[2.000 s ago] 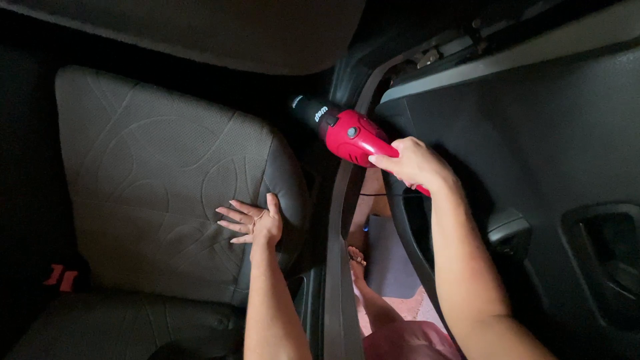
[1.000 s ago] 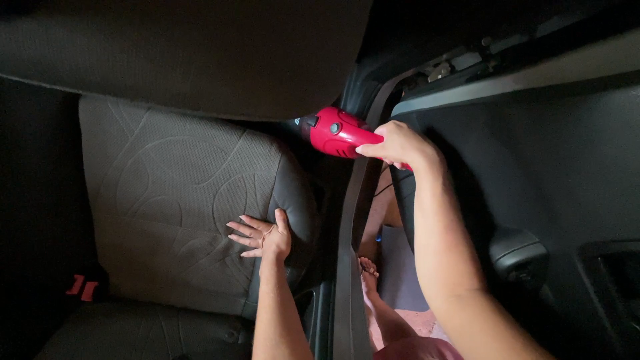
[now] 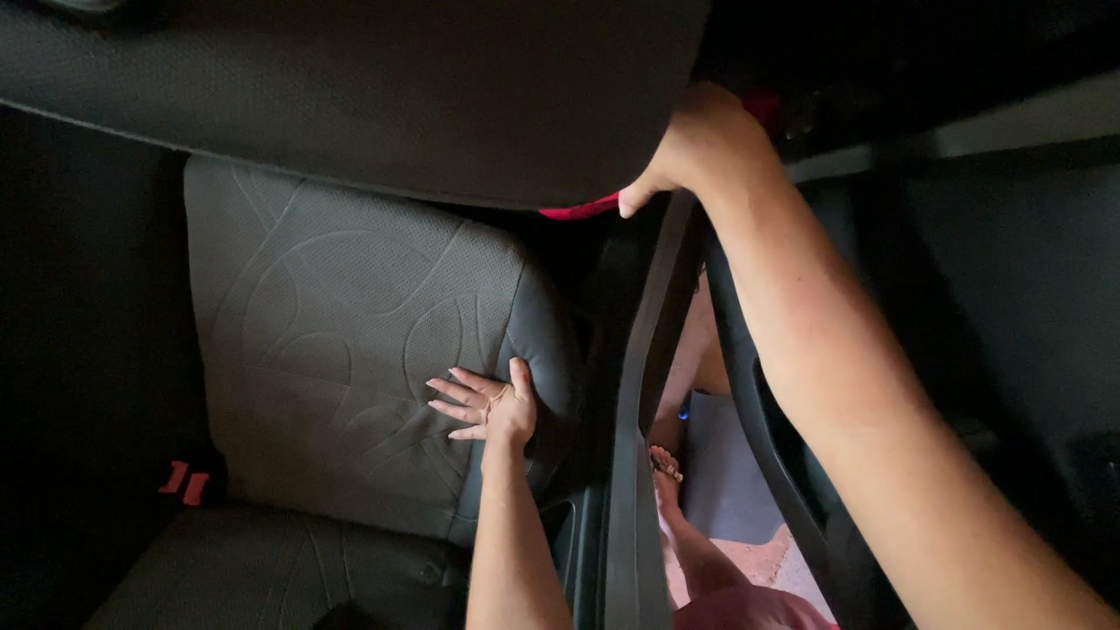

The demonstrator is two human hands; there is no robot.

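My left hand (image 3: 490, 404) lies palm down with its fingers spread on the grey fabric car seat (image 3: 350, 332), by the darker side bolster. Thin cord or jewellery crosses the back of this hand. At the upper right, my right hand (image 3: 691, 144) is wrapped around a red handheld vacuum cleaner (image 3: 584, 208). Only slivers of its red body show, below the edge of a dark seat back (image 3: 367, 96) and beyond the wrist. Its nozzle is hidden behind that seat back.
Red seat belt buckles (image 3: 185, 483) are at the seat's left edge. The door sill (image 3: 632, 437) runs along its right side, with the open car door (image 3: 989, 289) beyond. Through the gap show a foot (image 3: 667, 464), a leg and a grey mat (image 3: 731, 472).
The red vacuum has moved from plain view beside the seat to mostly behind the dark seat back, with my right hand still on it. My left hand stays on the seat.
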